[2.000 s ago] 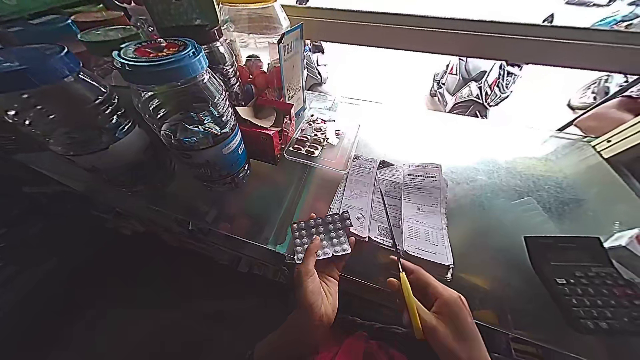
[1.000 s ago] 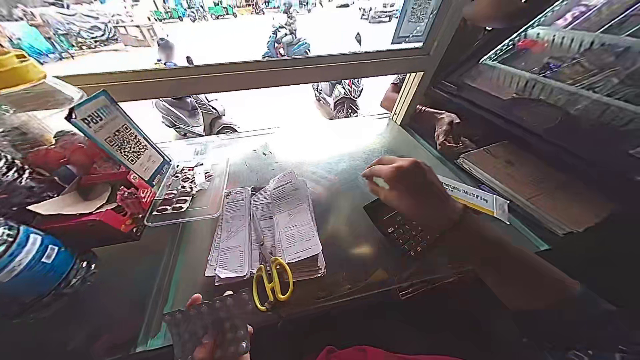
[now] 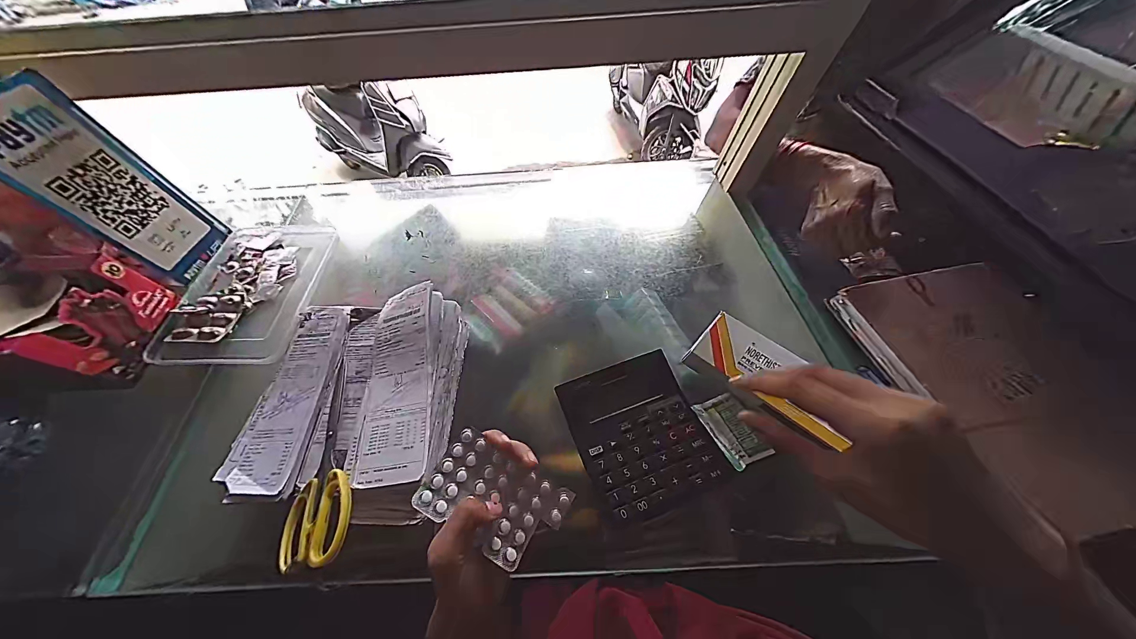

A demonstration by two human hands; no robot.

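Note:
Blister packs of white tablets (image 3: 497,497) are held between the thumb and fingers of my left hand (image 3: 475,541), over the counter's front edge. My right hand (image 3: 852,444) grips a white medicine carton with orange and yellow stripes (image 3: 754,355), tilted above the right side of a black calculator (image 3: 635,444). Beneath the carton, a small green and white packet (image 3: 735,433) lies against the calculator. Yellow-handled scissors (image 3: 315,522) rest at the near end of two stacks of printed paper slips (image 3: 390,390); their blades are mostly hidden among the papers.
On the glass counter (image 3: 524,319), a clear plastic tray (image 3: 293,311) holds blister strips beside a code stand (image 3: 115,177) and a red box (image 3: 98,324). At the right are a worn brown-covered book (image 3: 1003,355) and another person's hand (image 3: 843,195). Scooters stand outside.
My right hand has let go of the scissors, which lie on the papers, and now holds the carton. One second ago that hand was over the calculator. The view has turned right since the first frame.

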